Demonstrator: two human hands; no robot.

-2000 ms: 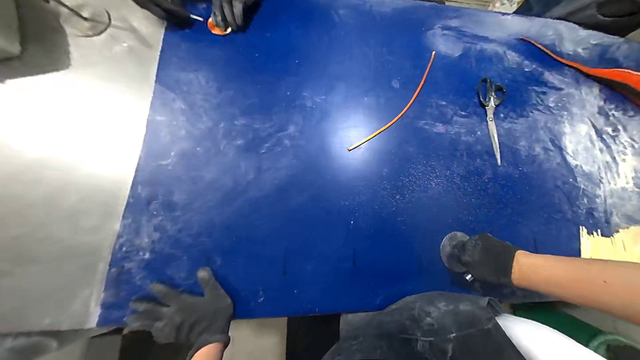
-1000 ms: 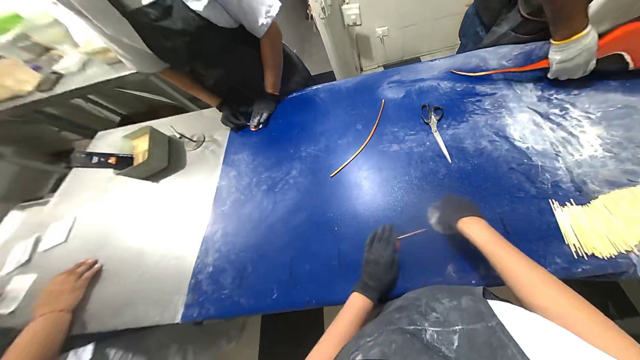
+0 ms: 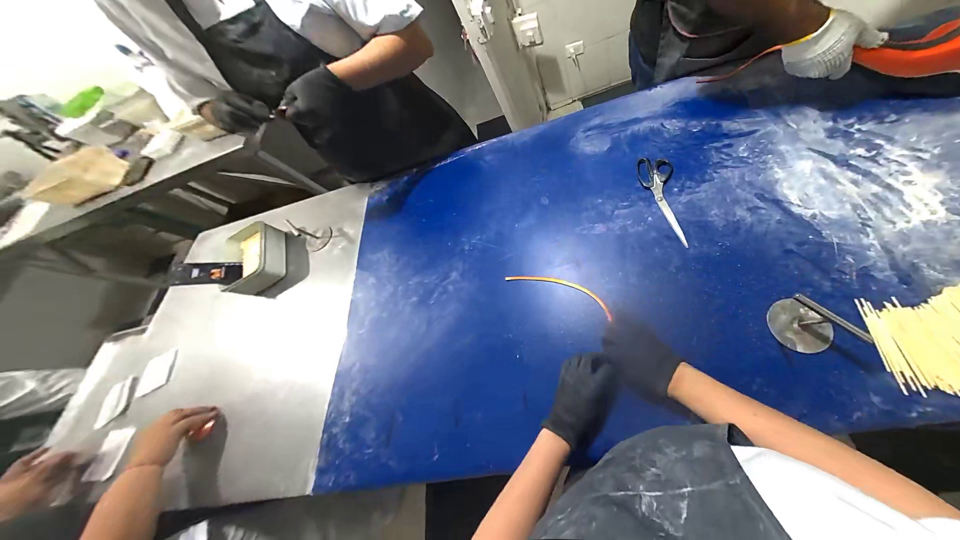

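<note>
A thin, curved orange-and-yellow strand point(image 3: 559, 281) lies on the blue work surface point(image 3: 450, 337). Its right end meets the fingertips of my right hand point(image 3: 641, 356), gloved in black and slightly blurred, which grips that end. Close beside it, nearly touching, is my left hand point(image 3: 581, 397), also in a black glove, fingers curled; whether it holds anything is hidden. To the right rests a round metal disc point(image 3: 800, 325) with a short stem. A dark rod point(image 3: 832, 317) leans by it, reaching toward a pile of pale thin sticks point(image 3: 919, 341).
Black-handled scissors point(image 3: 664, 202) lie on the blue surface. On the metal table point(image 3: 277, 337) at left are a container point(image 3: 259, 259), a wire tool point(image 3: 311, 236) and white papers point(image 3: 157, 371). Co-workers' hands are at lower left and beyond the table; one white-gloved hand point(image 3: 825, 49) holds an orange strip point(image 3: 911, 58).
My right hand has let go of the metal disc and moved left to the strand, whose right end now points toward me. The co-worker's black-gloved hands have lifted off the table.
</note>
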